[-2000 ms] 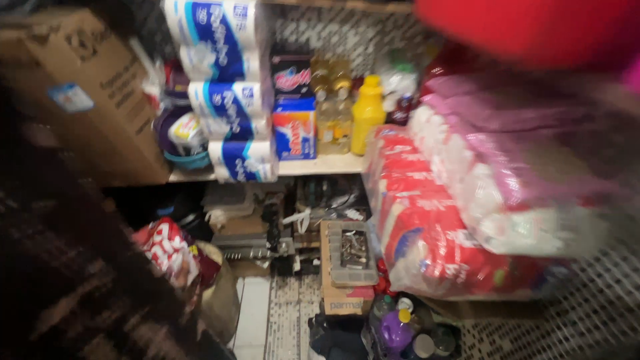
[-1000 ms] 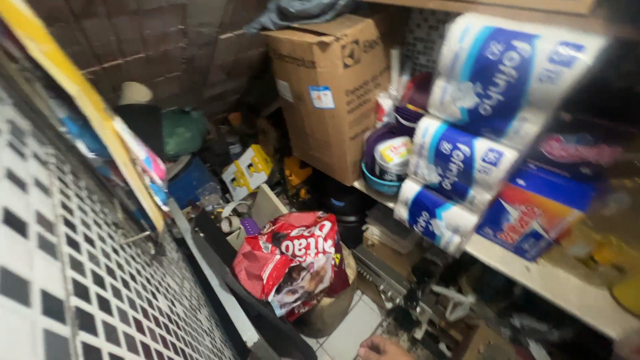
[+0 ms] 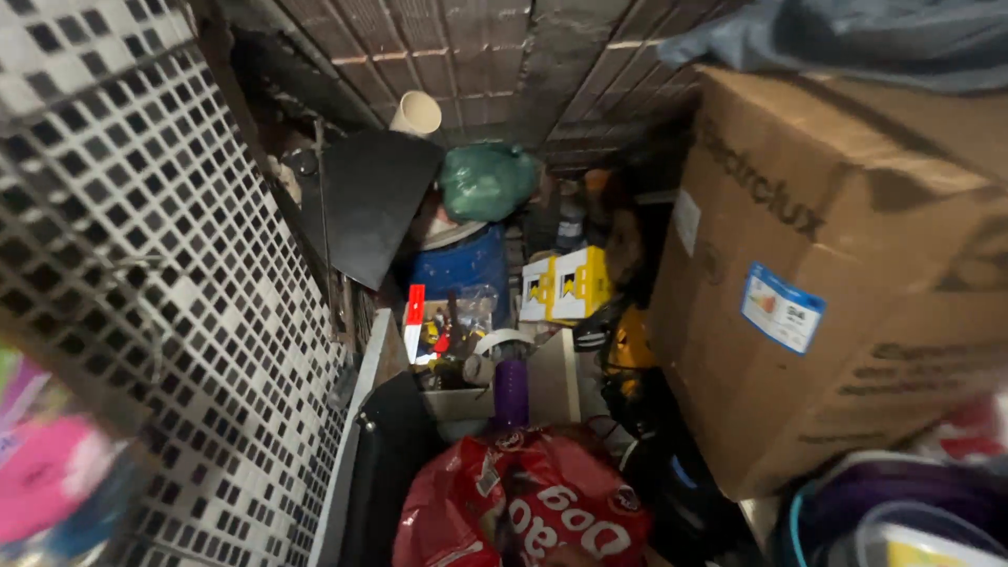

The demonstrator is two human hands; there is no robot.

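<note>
Neither my left hand nor my right hand can be made out. A skin-toned patch at the bottom edge, over the dog food bag, is too blurred to identify. The red plastic dog food bag (image 3: 528, 500) lies crumpled at the bottom centre. Just behind it stands a purple perforated plastic object (image 3: 511, 394), near a pale board (image 3: 555, 378). Farther back are two yellow-and-white boxes (image 3: 581, 283), side by side. To their left, small mixed items lie in clear plastic (image 3: 472, 311) in front of a blue container (image 3: 465, 260). A green plastic bag (image 3: 488, 181) rests above that container.
A large cardboard box (image 3: 756, 315) stands at the right, with grey cloth (image 3: 827, 39) on top. Below it, a purple tub with a turquoise rim (image 3: 799, 520) holds containers. A mosaic-tiled wall (image 3: 197, 315) flanks the left. A dark panel (image 3: 370, 201) leans near a cream cup (image 3: 417, 114).
The view has swung left and closer to the back corner. Fingers seen at the bottom edge one second ago cannot be made out clearly now. The shelf with paper rolls has left the view.
</note>
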